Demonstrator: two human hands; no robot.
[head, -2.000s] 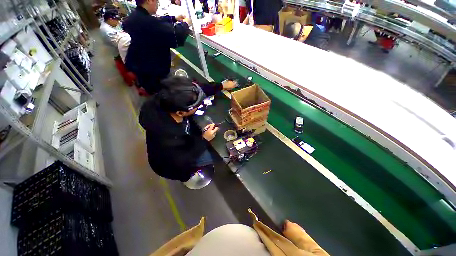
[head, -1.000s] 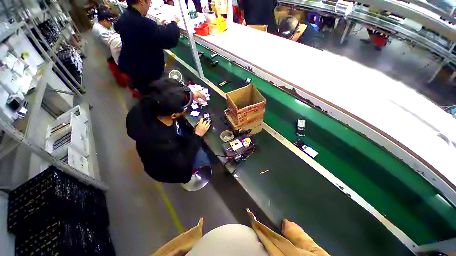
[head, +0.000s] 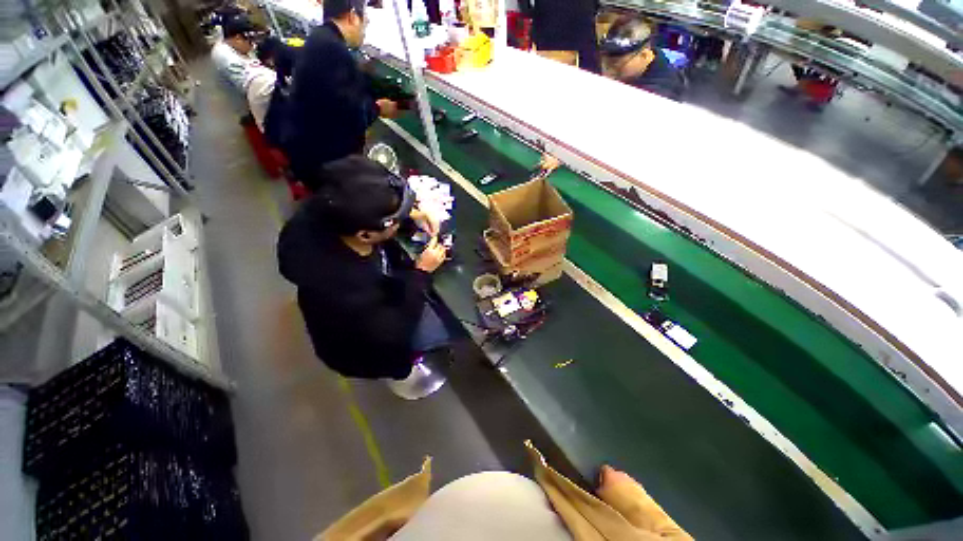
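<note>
My right hand [head: 609, 481] is small at the bottom edge, beside the near edge of the dark green bench [head: 655, 423]; its fingers are too unclear to tell whether they hold anything. My left hand is out of the picture. A cluster of dark parts with white and yellow bits [head: 514, 306] lies on the bench ahead. A small ring-shaped thing [head: 487, 285] is beside it. An open brown carton [head: 533, 238] stands behind them. On the green conveyor [head: 739, 359] lie a small pale-faced device [head: 659, 277] and a flat dark and white piece [head: 677, 334].
A seated person [head: 348, 285] works at the bench near white pieces [head: 431, 196], with a round fan [head: 382, 157] beyond. Another person stands behind [head: 322, 100]. Black stacked crates [head: 132, 444] and metal racks [head: 100, 201] line the left. A white raised shelf [head: 686, 148] runs along the right.
The devices on the conveyor have moved toward the lower right. The seated person's hands are now together at the bench. A hand shows over the belt behind the carton. A head shows beyond the shelf.
</note>
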